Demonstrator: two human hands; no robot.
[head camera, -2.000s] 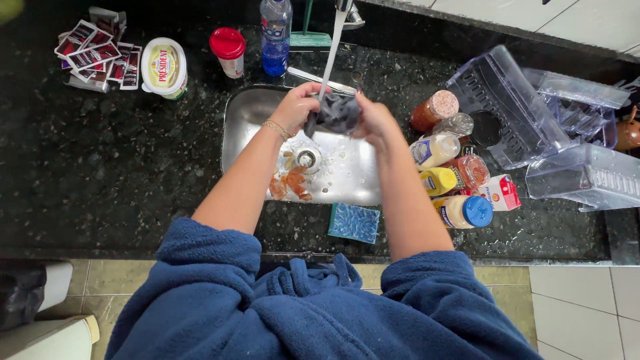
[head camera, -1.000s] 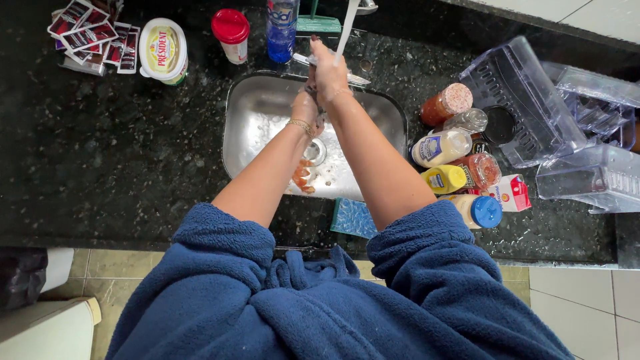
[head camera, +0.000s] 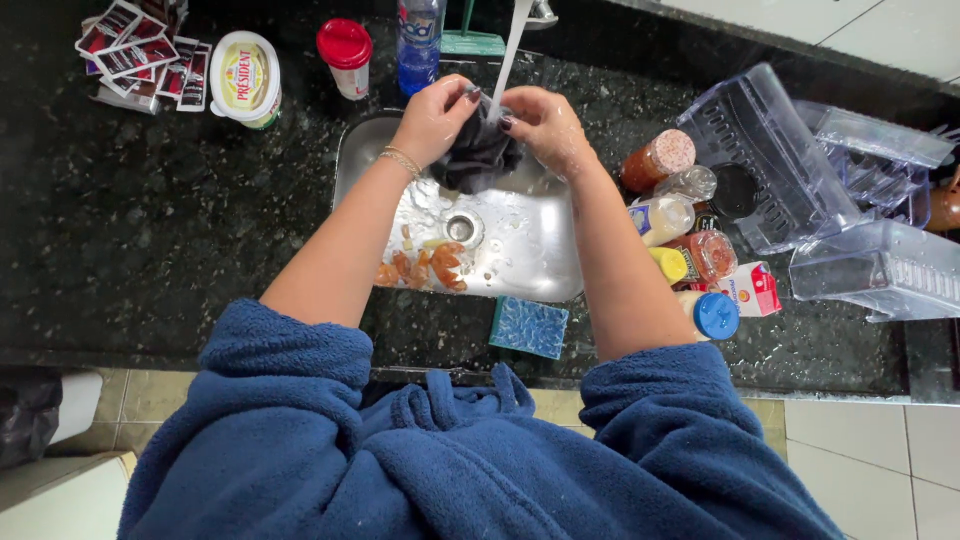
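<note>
Between my two hands a wet dark grey cloth (head camera: 480, 154) hangs over the back part of the stainless steel sink (head camera: 540, 259). My left hand (head camera: 436, 120) pinches its upper left edge, and my right hand (head camera: 551, 129) grips its right edge. Water (head camera: 512, 56) from the faucet (head camera: 541, 15) runs down onto the cloth between my fingers. Below the cloth are the round drain (head camera: 463, 227), some suds, and orange-brown food scraps (head camera: 448, 266) along the front left of the basin. A blue sponge (head camera: 529, 327) lies on the counter at the sink's front edge.
Jars and squeeze bottles (head camera: 670, 217) crowd the counter right of the sink, beside clear plastic bins (head camera: 772, 157). Behind the sink stand a blue bottle (head camera: 418, 49), a red-lidded cup (head camera: 345, 56) and a green squeegee (head camera: 472, 43). Farther left are a Président tub (head camera: 245, 75) and sachets (head camera: 139, 56).
A second ago my hands were pressed together under the water; now they are apart with the cloth spread between them. Two seconds ago they also held the cloth under the stream.
</note>
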